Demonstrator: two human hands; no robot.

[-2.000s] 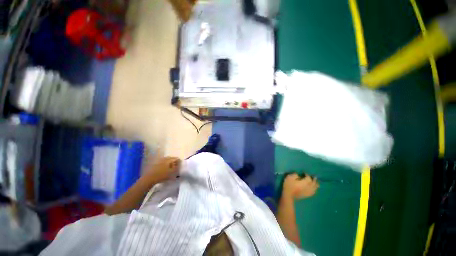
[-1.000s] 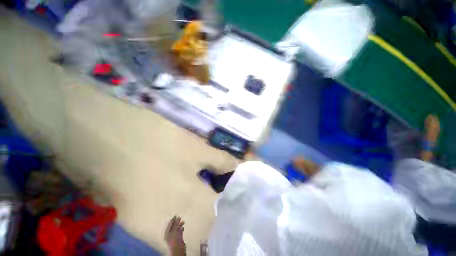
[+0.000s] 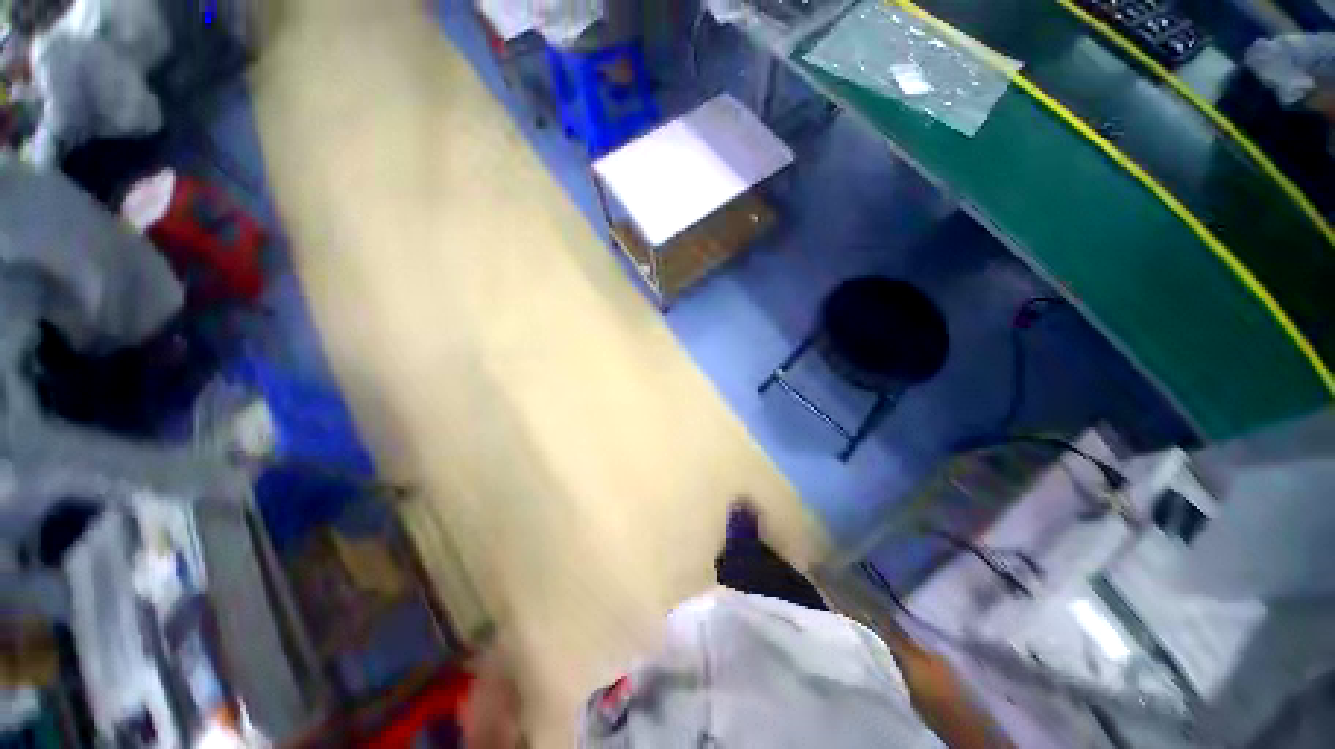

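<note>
My left hand [image 3: 495, 705] is a brown blur at the bottom edge, left of my white smock; its fingers cannot be made out. My right arm [image 3: 944, 699] shows at the bottom edge, right of the smock; its hand cannot be made out clearly. Nothing held shows at either. A black round stool [image 3: 884, 331] stands ahead to the right of the aisle. A small white-topped stand [image 3: 694, 167] with a brown lower shelf is beyond it.
The beige walkway [image 3: 498, 322] runs ahead. White equipment with cables [image 3: 1010, 563] is at lower right, near a grey-sleeved person. The green line surface [image 3: 1083, 271] bears a clear plastic bag [image 3: 915, 66]. Blue and red stools and people are farther off; shelving stands left.
The view has swung from the machine with the white bed to the walkway. The white bed and white sheet have left view; the black stool and white-topped stand have appeared.
</note>
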